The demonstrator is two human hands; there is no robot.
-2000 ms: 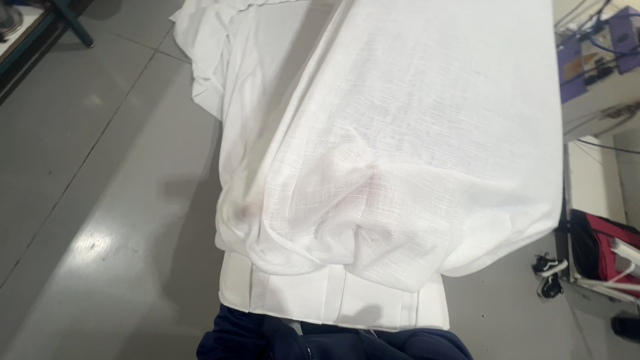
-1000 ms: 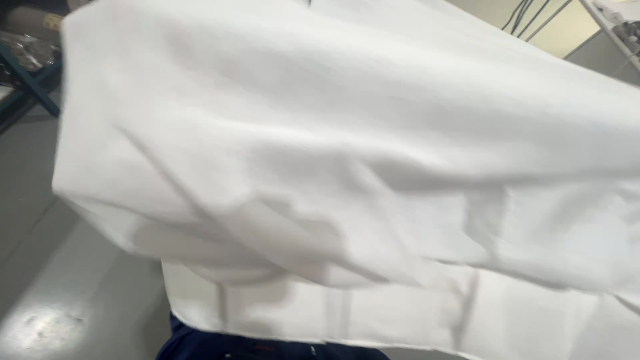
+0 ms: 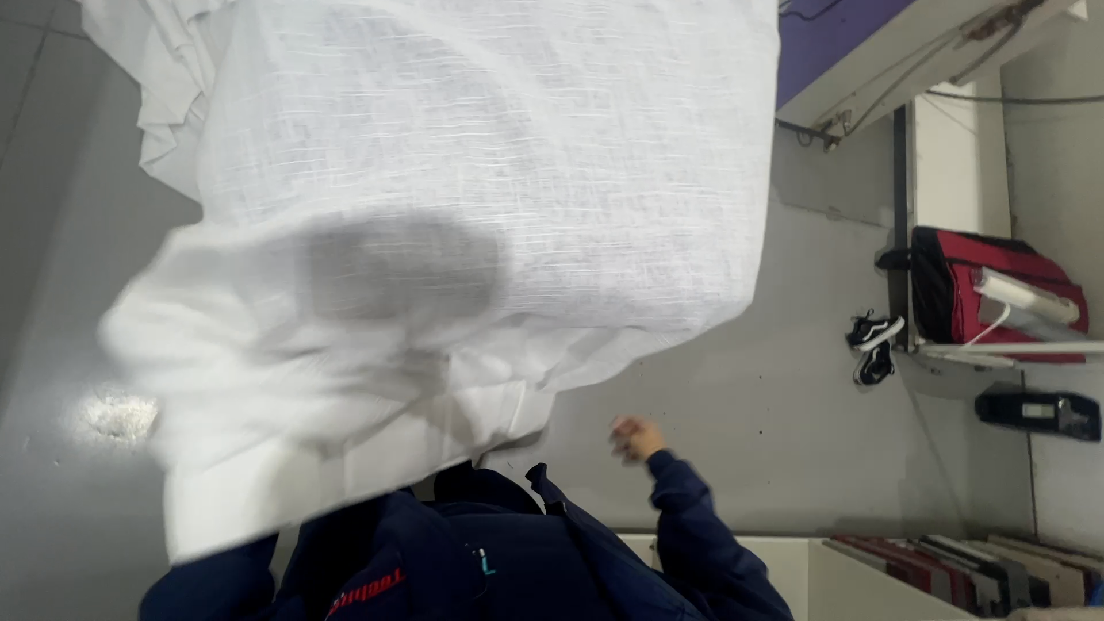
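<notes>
A large white woven cloth (image 3: 517, 172), with fine raised lines, spreads across the upper left and middle of the view. Its lower part bunches in blurred folds above a smooth white band (image 3: 388, 461), which slants across the front of my navy jacket. My right hand (image 3: 636, 438) is low and right of the cloth, apart from it, over the grey floor. Nothing shows in it; motion blur hides how its fingers lie. My left hand does not show; part of the left sleeve (image 3: 207, 582) appears below the band's left end.
Black shoes (image 3: 875, 345) stand on the floor at right, beside a red and black bag (image 3: 1009, 293) on a white-framed rack. A purple and white panel (image 3: 845, 52) with cables is at upper right. Flat boards or samples (image 3: 975, 569) line a white shelf at lower right.
My right hand and sleeve have come into sight right of the cloth. The cloth's lower edge and white band now slant down to the left; two seconds ago the band lay nearly level.
</notes>
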